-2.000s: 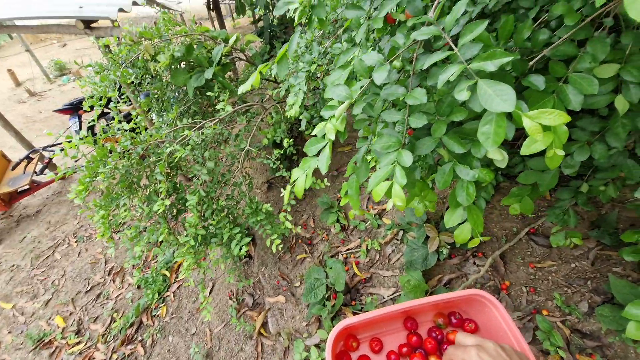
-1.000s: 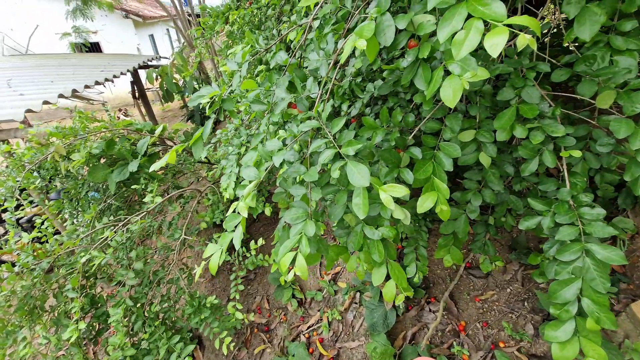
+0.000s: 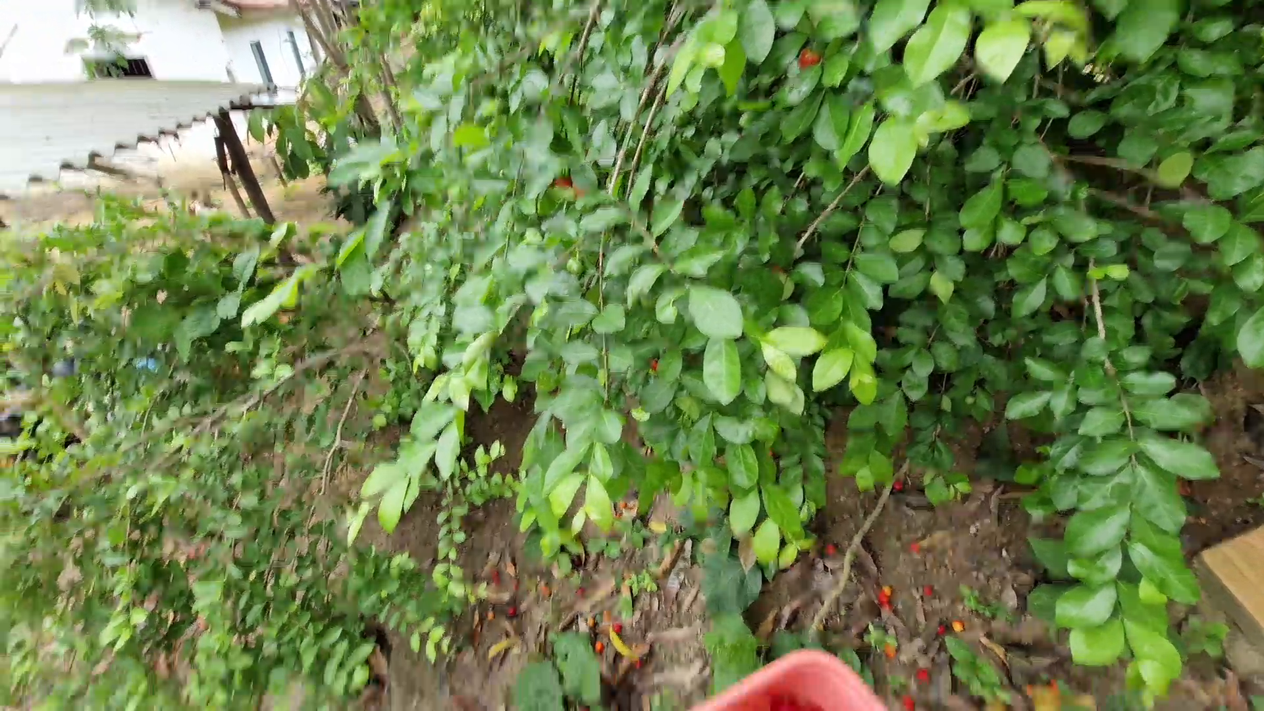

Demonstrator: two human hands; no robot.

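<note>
Neither of my hands shows in the head view. The rim of a pink-red plastic container juts in at the bottom edge; what lies in it is mostly cut off. Above and beyond it hangs a dense leafy bush. A red fruit shows among the leaves near the top, and another red fruit is blurred farther left. Several small red fruits lie scattered on the brown soil under the branches.
Thin leafy branches spread over the left side. A corrugated roof on a dark wooden post stands at the upper left, before a white building. A flat wooden piece lies at the right edge. Leaf litter covers the soil.
Two seconds ago a hand was over red fruits in the container; now no hand shows and only the container's rim is in view. The view has tilted up.
</note>
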